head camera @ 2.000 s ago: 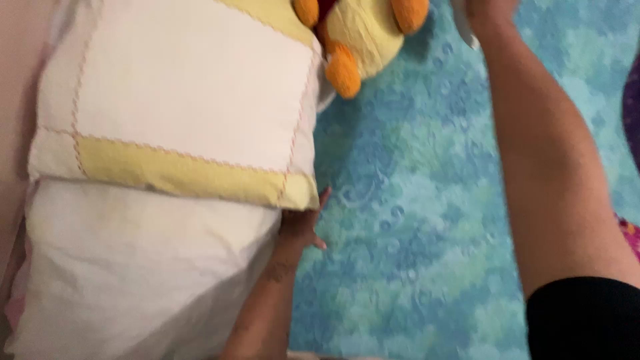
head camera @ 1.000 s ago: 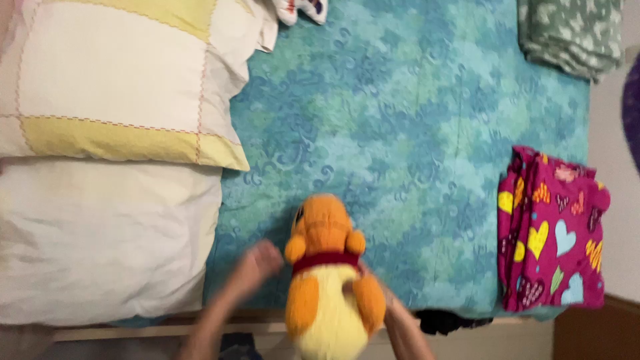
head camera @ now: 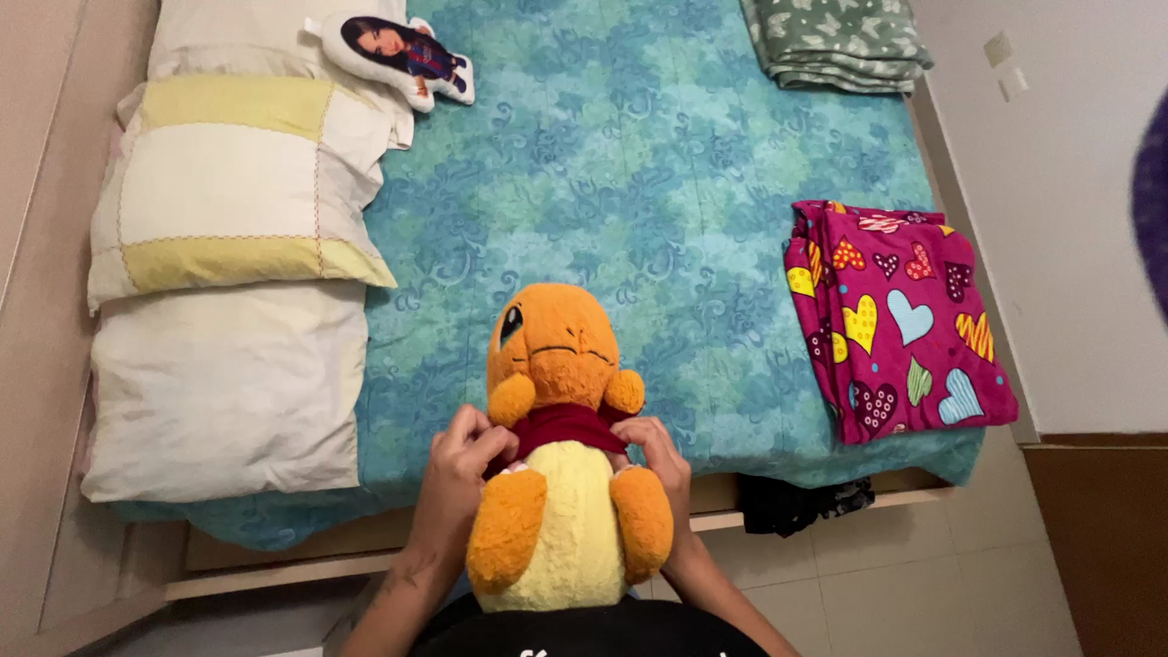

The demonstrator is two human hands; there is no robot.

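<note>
An orange and yellow plush toy [head camera: 570, 529] lies face up against my body at the near edge of the bed, its head over the blue patterned sheet [head camera: 584, 182]. It wears a small dark red garment [head camera: 564, 429] around its chest. My left hand [head camera: 467, 452] pinches the garment's edge at the toy's left side in the view. On the opposite side, my right hand [head camera: 659, 456] has its fingers on the garment's other edge. The toy's legs partly cover both hands.
Along the left stand a white and yellow pillow [head camera: 219, 196], a plain white pillow [head camera: 228, 392] and a doll-shaped cushion [head camera: 401, 55]. Folded magenta heart-print fabric [head camera: 899, 319] and folded green fabric [head camera: 839, 41] lie at the right. Black cloth [head camera: 789, 506] hangs by the bed's near edge.
The plush toy was beyond the pillow at the top two seconds ago; now it is at the near edge. My left hand has moved from beside the toy onto its garment. The view has shifted widely.
</note>
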